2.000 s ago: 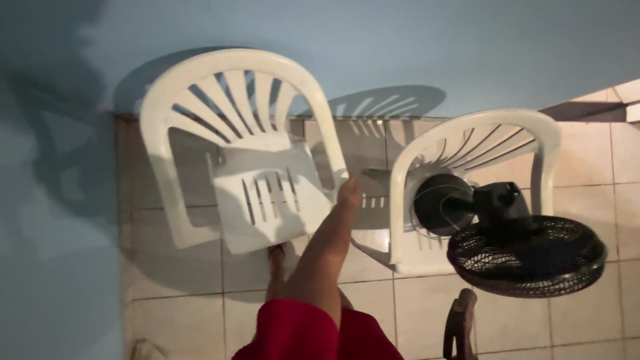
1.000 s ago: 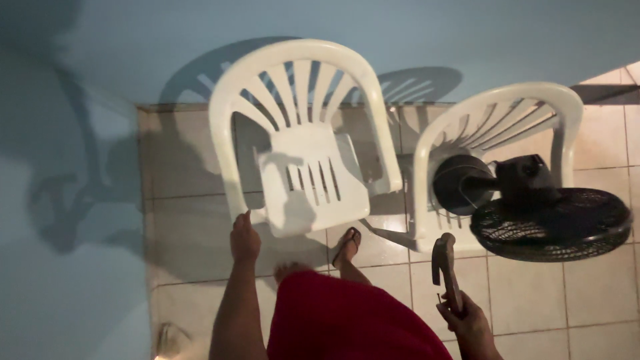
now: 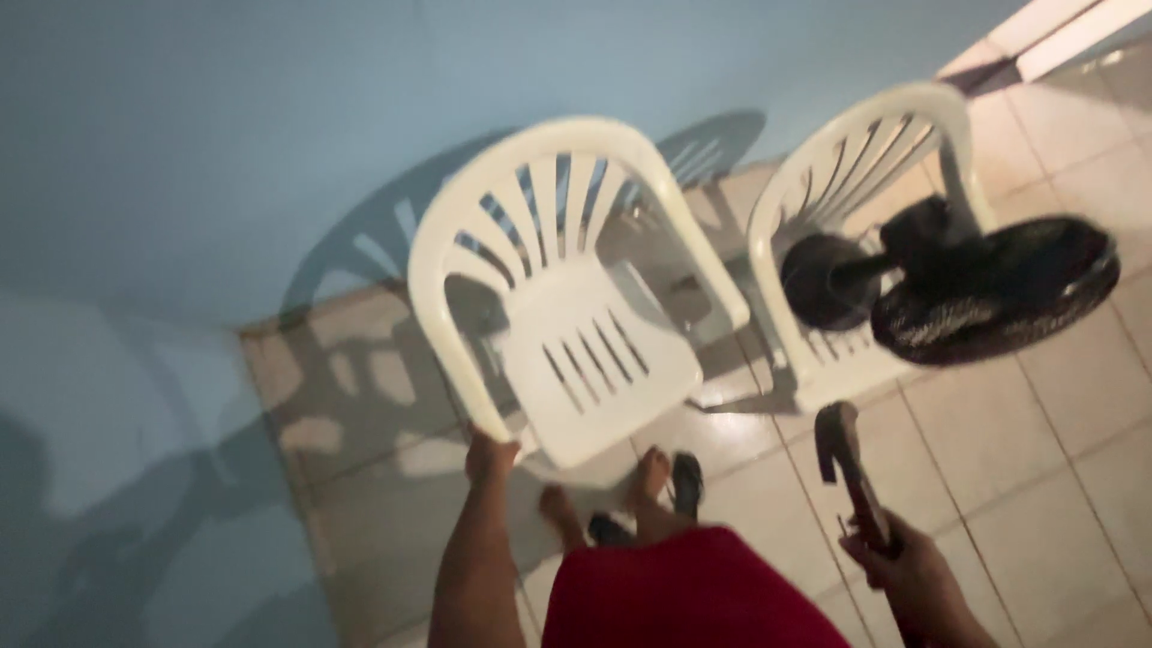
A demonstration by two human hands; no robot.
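Observation:
My left hand (image 3: 490,457) grips the front end of the left armrest of a white plastic armchair (image 3: 598,360), whose slatted back stands toward the blue wall. At the lower right, my right hand (image 3: 900,558) is closed on the handle of a claw hammer (image 3: 850,459), its head pointing up and away from me. A thin object like a nail (image 3: 844,524) sticks out by the fingers of that hand; blur hides its exact kind.
A second white plastic armchair (image 3: 778,306) at the right bears a black fan (image 3: 999,288) that overhangs its front. A blue wall (image 3: 225,135) runs behind both chairs. Near my bare feet, dark flip-flops (image 3: 687,481) lie on the tiled floor (image 3: 954,441).
Since one second ago, my feet have come out of the flip-flops, at least one of which was worn then. Two seconds ago a hand was at the chair's right armrest; now my left hand holds the left one.

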